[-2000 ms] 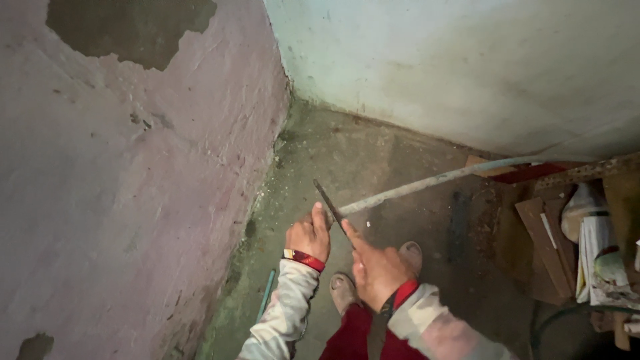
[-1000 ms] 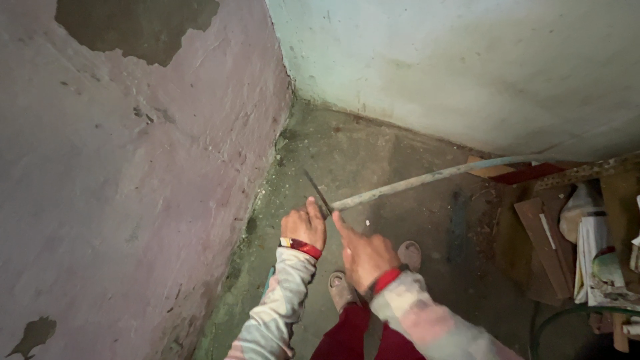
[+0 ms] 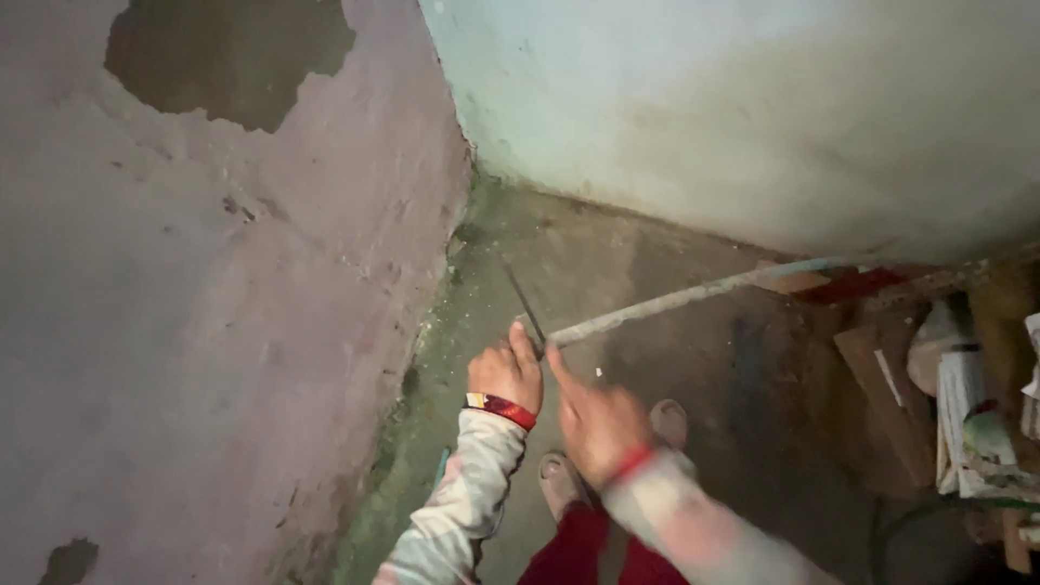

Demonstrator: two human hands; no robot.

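A long pale pipe point(image 3: 650, 307) slants from the right toward my hands, its near end between them. My left hand point(image 3: 505, 370) is closed around that end, thumb pointing up along it. A thin dark blade point(image 3: 524, 299) crosses the pipe's end and extends up and left past my fingers. My right hand point(image 3: 597, 414), slightly blurred, is closed on the blade's near part, with its index finger stretched along it. The blade's handle end is hidden by my right hand.
A pink wall point(image 3: 244, 325) with peeled patches stands at the left, a pale green wall point(image 3: 691, 122) ahead. Boards point(image 3: 886, 398) and a white bundle point(image 3: 963, 422) lie at the right. My feet in sandals point(image 3: 561, 479) are on the concrete floor point(image 3: 691, 487).
The blade has shifted back and forth across the pipe's end, with my right hand moving along. My left hand stays at the pipe's end.
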